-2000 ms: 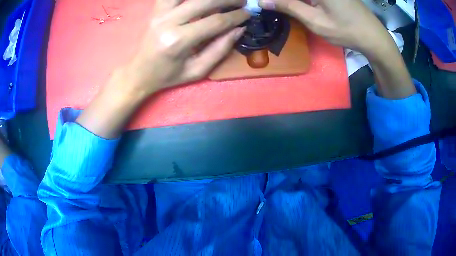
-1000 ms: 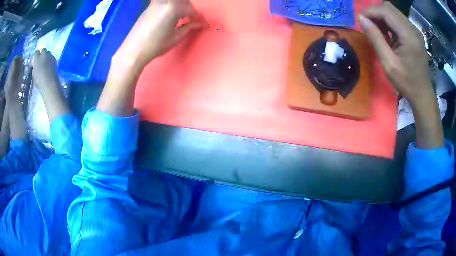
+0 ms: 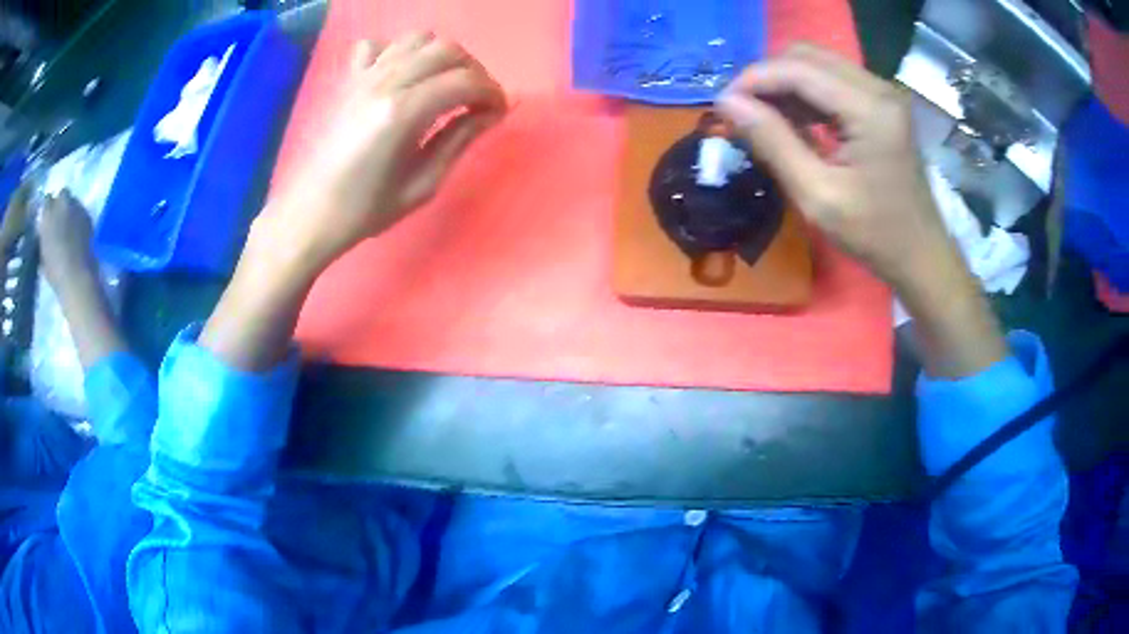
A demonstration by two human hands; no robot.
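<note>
The round dark housing sits in the recess of the orange-brown fixture. A small white block lies on the upper part of the housing. My right hand hovers at the upper right of the fixture, thumb and index fingertips close together beside the white block; whether they pinch something tiny cannot be told. My left hand is over the left of the mat, thumb and index fingertips together near its right side; any tiny piece between them cannot be made out.
The fixture lies on a red-pink mat. A blue bin with thin metal pieces is directly behind it. A longer blue tray with a white wipe is at left. A silver metal stand and white tissue are at right. Another person's arm is far left.
The camera view has shifted. My right hand has moved in from the right to the fixture's upper edge. Two seconds ago both hands were at the white block; my left hand has since moved away left.
</note>
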